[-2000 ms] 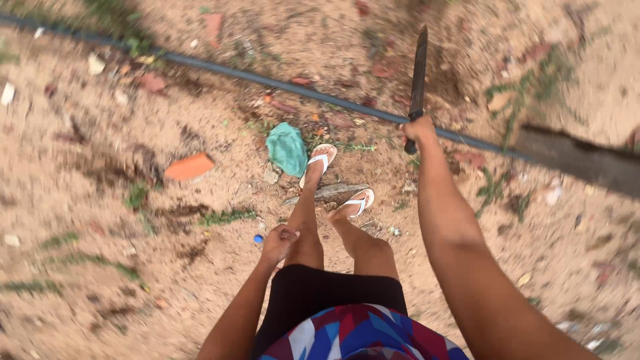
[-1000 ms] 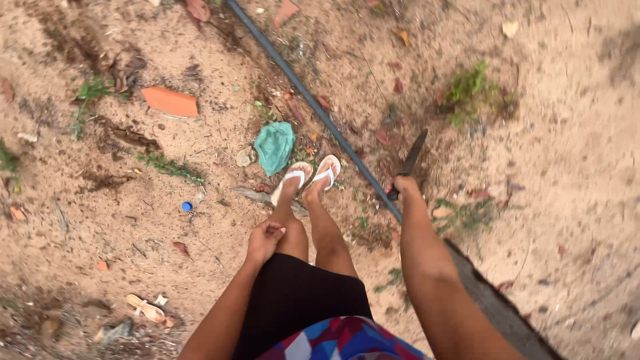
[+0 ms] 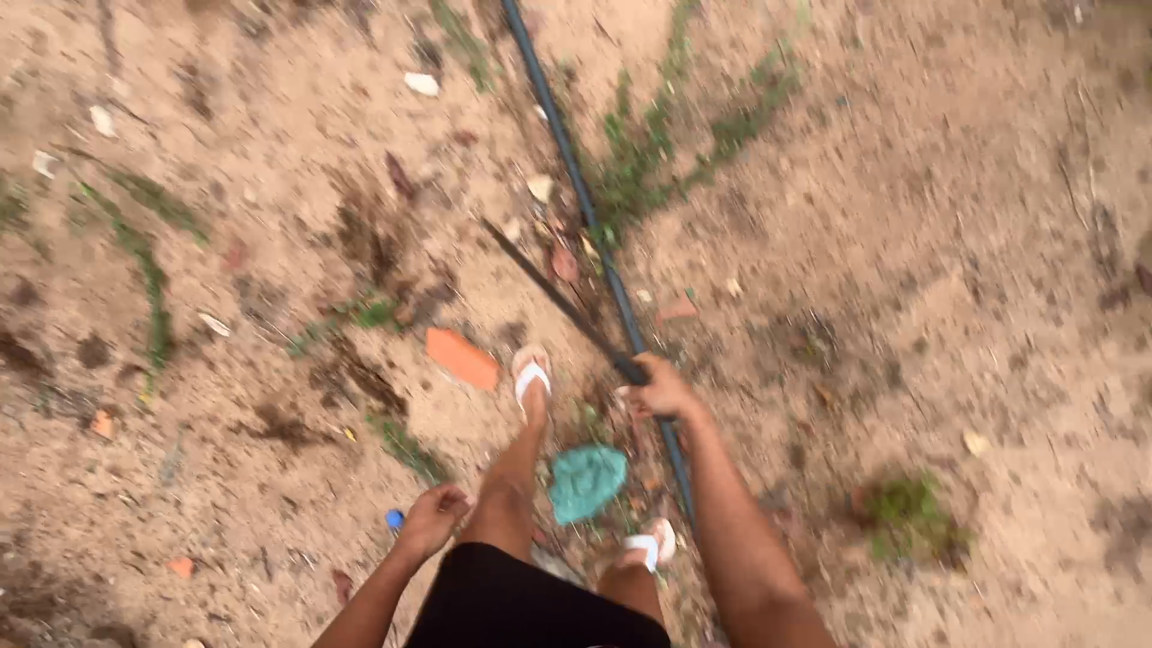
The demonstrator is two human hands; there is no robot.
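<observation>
My right hand (image 3: 664,389) is closed around the dark handle of a machete (image 3: 558,297). Its long narrow blade points up and to the left, over the sandy ground. Behind that hand a dark hose or pipe (image 3: 576,171) runs along the ground. My left hand (image 3: 436,515) hangs beside my left thigh with loosely curled fingers and nothing seen in it. A small blue cap-like object (image 3: 394,519) lies on the ground just left of it. A crumpled teal plastic bag (image 3: 587,481) lies between my feet.
An orange broken tile piece (image 3: 462,358) lies beside my forward foot in a white-strapped flip-flop (image 3: 532,376). Green weeds (image 3: 643,171) grow along the hose. A low green plant (image 3: 913,517) stands at the right. Small pale and reddish fragments are scattered on the sand.
My left foot has stepped forward past the teal bag, beside the orange tile piece. The machete now points up and left; one second ago it pointed up and right. The view has turned.
</observation>
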